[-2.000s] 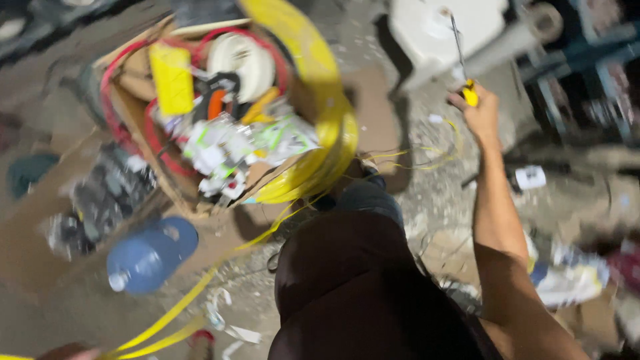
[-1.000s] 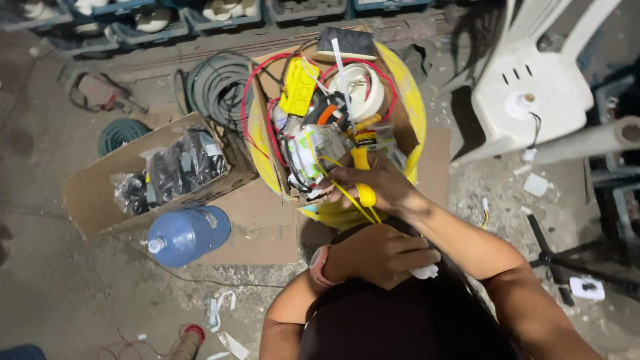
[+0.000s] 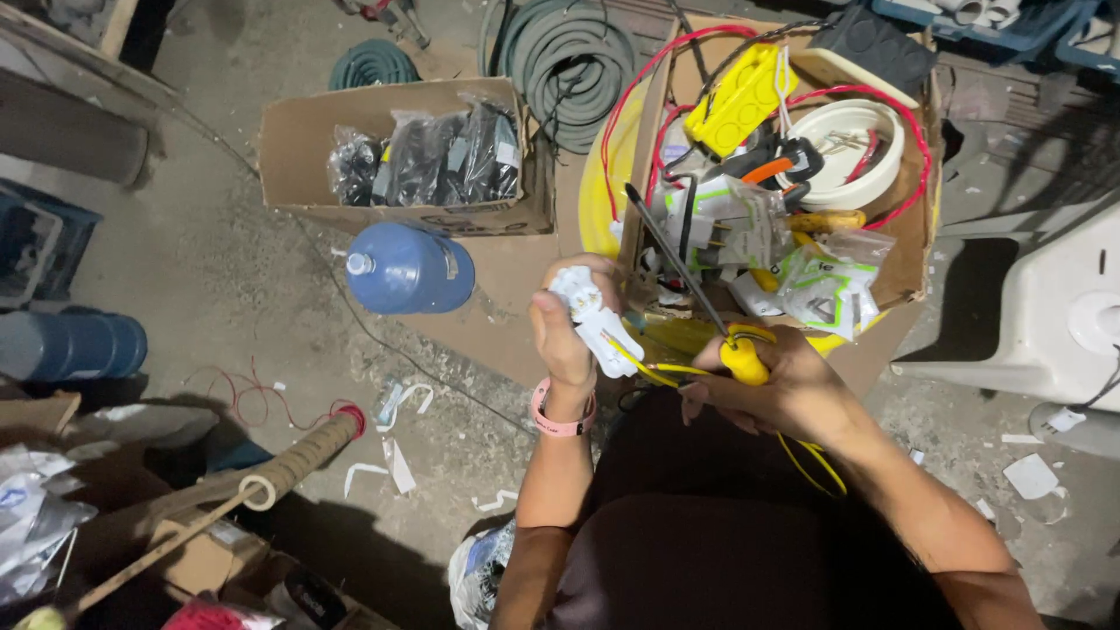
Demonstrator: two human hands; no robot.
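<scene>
My left hand (image 3: 569, 328), with a pink band at its wrist, holds a white plastic electrical fitting (image 3: 604, 337) whose inner side with small metal contacts faces up. Yellow wires (image 3: 652, 372) run from the fitting's lower part to my right hand (image 3: 787, 385). That hand grips a screwdriver (image 3: 744, 359) by its yellow handle, its dark shaft pointing up and left over the box edge, and its fingers also touch the wires. More yellow wire hangs below the right palm. Beyond my hands, an open cardboard box (image 3: 910, 293) holds packaged parts, a yellow plastic box (image 3: 742, 98) and a white round dish (image 3: 888, 162).
A blue water jug (image 3: 411, 267) lies beside a cardboard box (image 3: 297, 144) of bagged parts. Coiled grey conduit (image 3: 569, 70) lies behind. Under the parts box is a coil of yellow tubing (image 3: 599, 197). A white plastic chair (image 3: 1050, 297) stands at the right, a cardboard tube (image 3: 302, 455) lower left.
The hands were close together near my lap a second ago; now they are apart, with the white fitting turned into view in the left. The view has shifted and come closer.
</scene>
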